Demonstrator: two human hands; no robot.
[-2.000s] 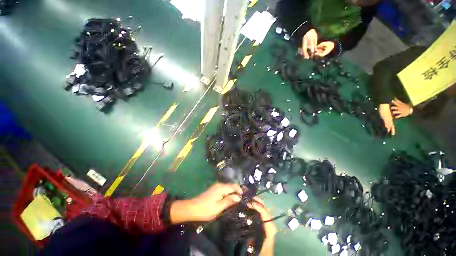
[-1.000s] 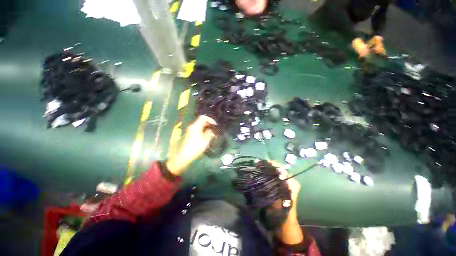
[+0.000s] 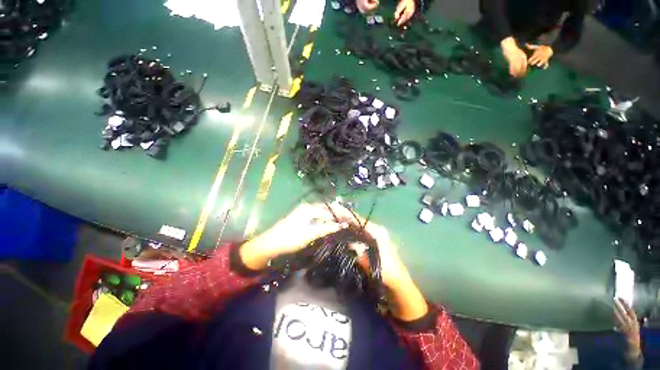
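Note:
A thick bundle of black coiled cables (image 3: 340, 261) is held close to my chest, over the table's near edge. My right hand (image 3: 387, 264) is around the bundle's right side. My left hand (image 3: 300, 227) is at the bundle's top left, its fingers meeting the right hand's fingers at thin black cable ends that stick up. Which cable the left fingers pinch is too blurred to tell. A heap of coiled cables (image 3: 336, 137) with white square faces lies just beyond my hands.
A separate cable heap (image 3: 148, 105) lies left of the yellow-striped seam (image 3: 217, 189). A pale post (image 3: 265, 47) stands beyond. More coils (image 3: 593, 159) lie right. Other people's hands (image 3: 525, 58) are at the far side. A red bin (image 3: 87, 296) is at lower left.
My left hand has moved back from the middle heap to the bundle. The bundle has moved left and closer to my chest. A person's hand has appeared at the lower right.

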